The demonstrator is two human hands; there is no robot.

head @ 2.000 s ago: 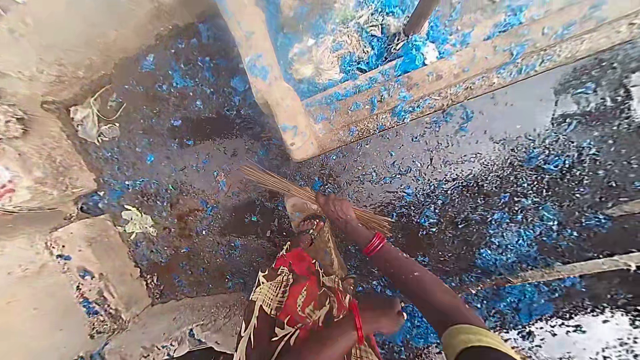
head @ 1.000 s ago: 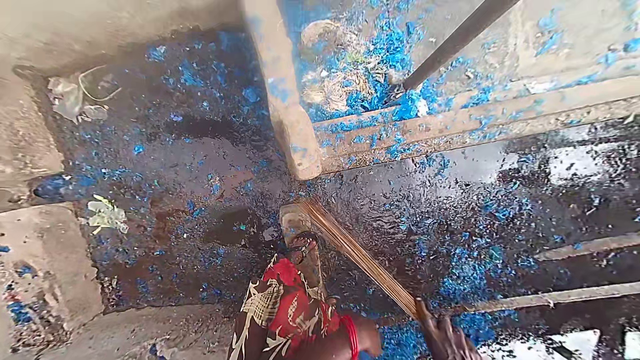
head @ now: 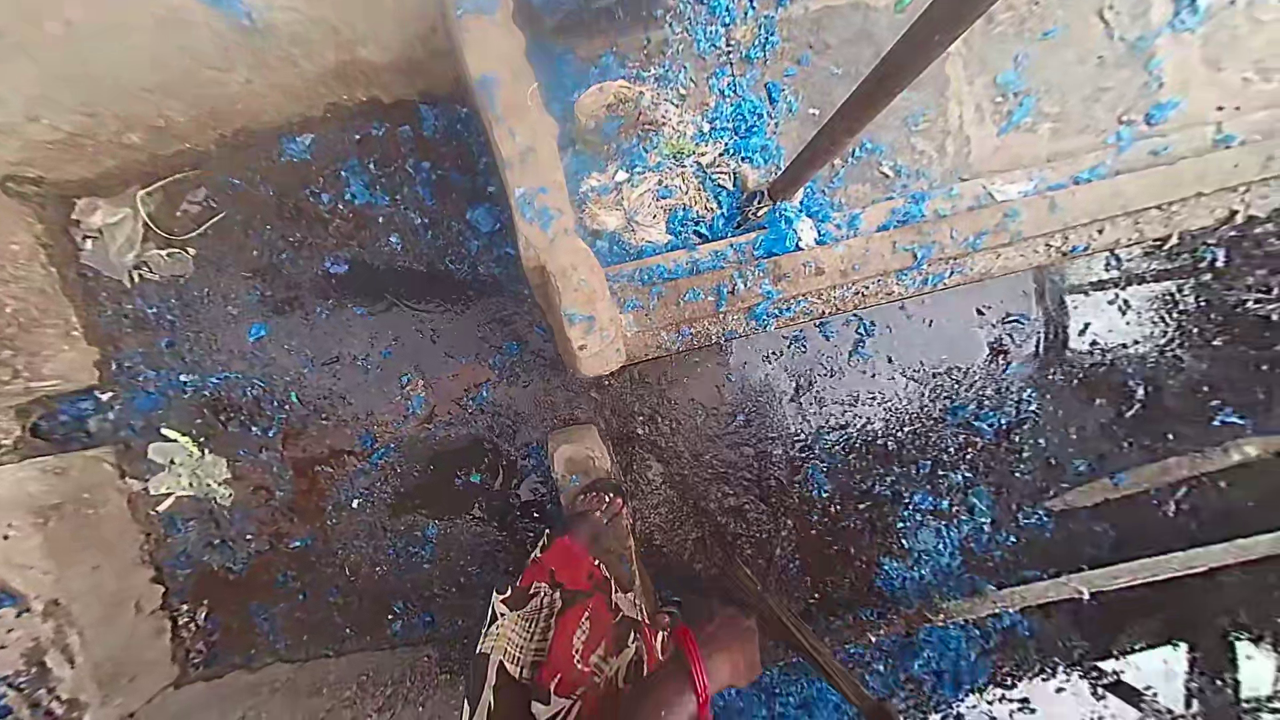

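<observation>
A thin bundle broom slants over the wet dark floor, its lower end near the bottom edge. Only a dark sliver of my right hand shows there, closed round the broom's end. My left hand, with a red bangle at the wrist, is beside my patterned red, black and cream garment; its fingers are blurred and nothing can be made out in them. My bare foot rests on a narrow stone ledge. Blue scraps lie scattered over the floor.
A raised concrete kerb meets a long ledge. Behind them a dark pole stands by a heap of blue scraps and pale fibres. Crumpled plastic and a pale leafy scrap lie left. Narrow strips cross the right.
My right hand and the broom have moved down toward the bottom edge, and the hand has nearly left the view. My left hand stays beside the garment.
</observation>
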